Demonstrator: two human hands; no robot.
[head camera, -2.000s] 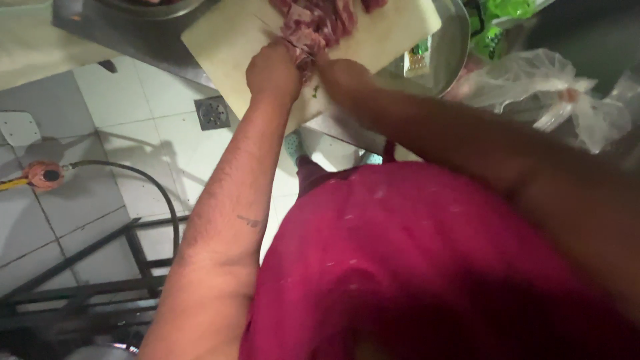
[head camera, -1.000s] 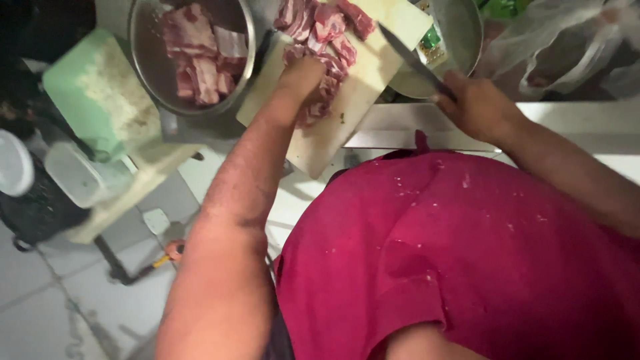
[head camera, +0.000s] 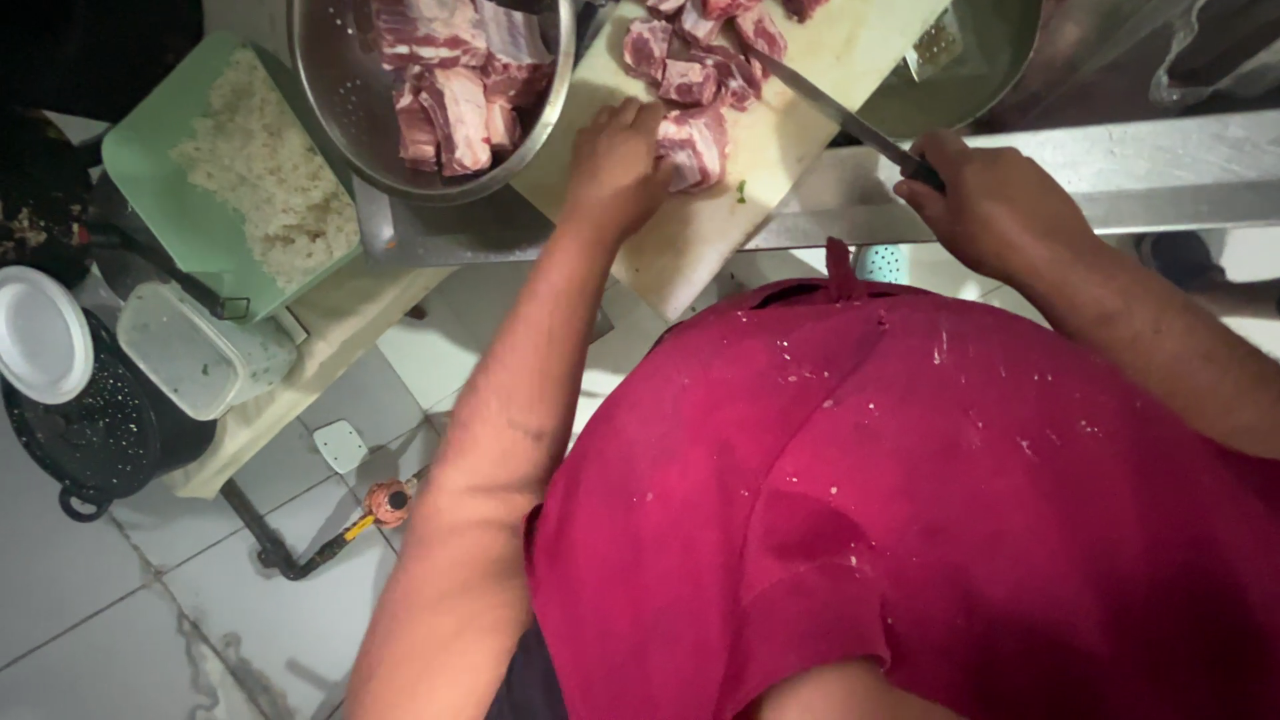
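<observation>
My right hand (head camera: 990, 205) grips the dark handle of a knife (head camera: 830, 108), whose blade points up and left, its tip at the cut meat. My left hand (head camera: 620, 165) rests on a white cutting board (head camera: 770, 170), its fingers against the left side of a chunk of raw rib meat (head camera: 692, 148); whether it grips the chunk I cannot tell. Several smaller raw meat pieces (head camera: 690, 80) lie together farther up the board. Left of the board, a metal colander (head camera: 350, 130) holds larger raw rib pieces (head camera: 455, 110).
A green tub (head camera: 150, 165) with white shredded or grain-like food stands at the left, near a clear plastic container (head camera: 185, 350) and a speckled black pot (head camera: 130, 430). Behind the board's right side is a metal basin (head camera: 1010, 70). The metal counter edge (head camera: 1150, 175) runs right.
My right hand was near my left at the meat two seconds ago, then moved right with the knife. My left hand now lies beside a chunk nearer me. The view has shifted, showing more at the left.
</observation>
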